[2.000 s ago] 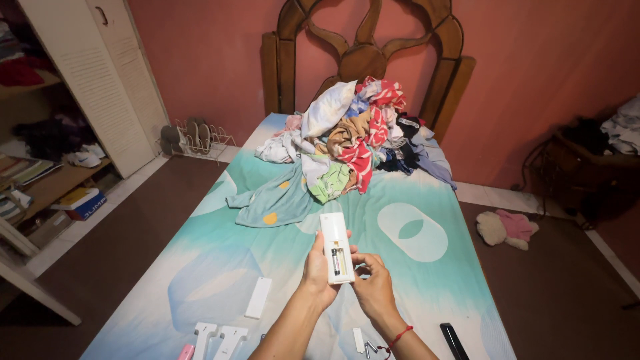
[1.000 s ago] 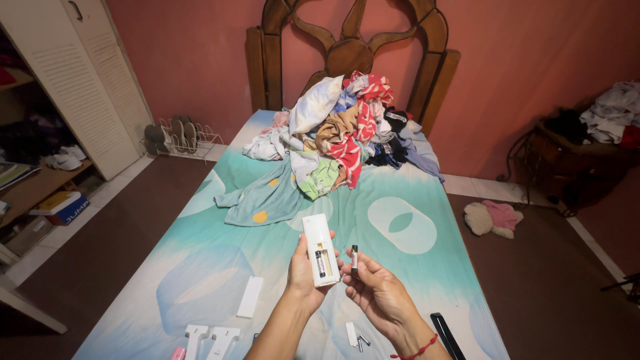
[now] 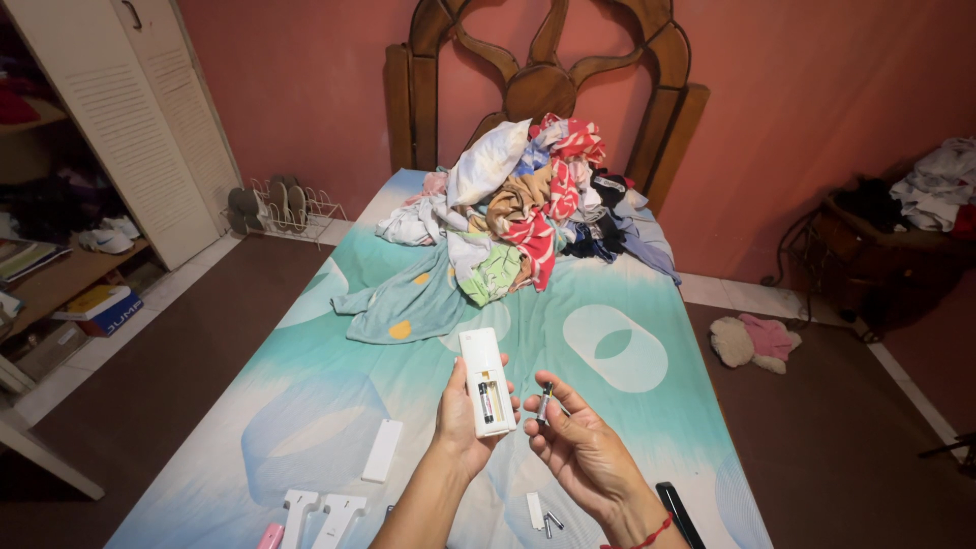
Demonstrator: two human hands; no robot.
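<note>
My left hand (image 3: 463, 438) holds a white remote control (image 3: 482, 351) with its back facing up and its battery bay uncovered. One battery (image 3: 486, 402) lies in the left side of the bay; the right side shows bare. Just right of the remote, my right hand (image 3: 583, 442) pinches a loose small battery (image 3: 544, 402) between thumb and fingers, apart from the remote. On the bed below sit a small white cover (image 3: 534, 511) and small loose batteries (image 3: 554, 521). A white rectangular piece (image 3: 382, 451) lies left of my left forearm.
A heap of clothes (image 3: 518, 206) covers the bed near the wooden headboard (image 3: 541, 91). White plastic parts (image 3: 333, 518), a pink object (image 3: 271, 536) and a black object (image 3: 679, 512) lie at the near edge. On the floor are a shoe rack (image 3: 293, 213) and a plush toy (image 3: 755, 341).
My right hand was at the remote's bay two seconds ago; it has moved right, away from the remote, with a battery in its fingers. The bay held two batteries then and holds one now.
</note>
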